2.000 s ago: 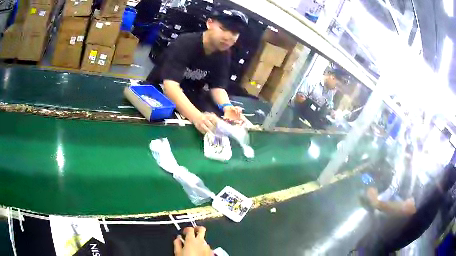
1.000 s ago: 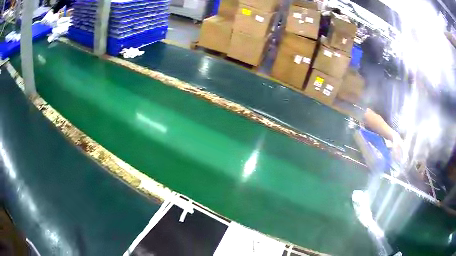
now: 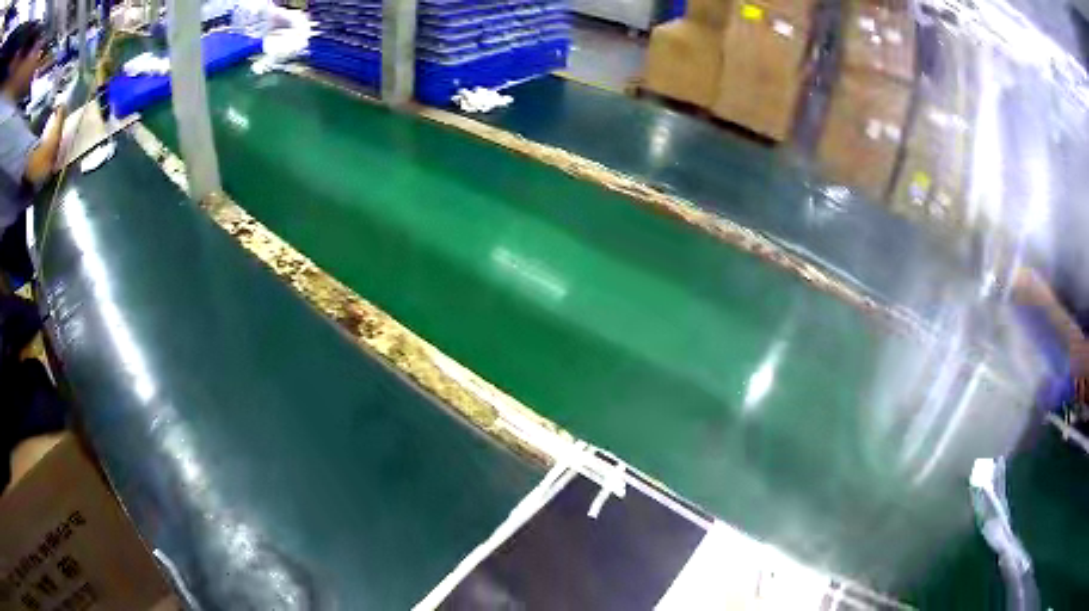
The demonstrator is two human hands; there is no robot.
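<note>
Neither of my hands is in view. A black work mat [image 3: 573, 551] with a white printed part [image 3: 746, 573] lies at the bottom edge, held by strips of white tape [image 3: 607, 480]. A cord in a clear plastic bag [image 3: 1006, 543] lies on the green conveyor belt [image 3: 537, 298] at the lower right, cut off by the picture's bottom edge. Its small white end [image 3: 983, 474] points up the belt. The housing is not visible.
A post [image 3: 194, 102] stands at the belt's near edge. Blue stacked trays [image 3: 478, 48] are beyond the belt. Cartons stand at the back right. A brown carton [image 3: 78, 537] is at the lower left. A person sits far left; a blurred arm [image 3: 1051, 316] is at right.
The view has swung left. My one visible hand, the housings and the opposite worker's face have left the picture. The bagged cord, mat and cartons now sit further right; the lower-left carton has appeared.
</note>
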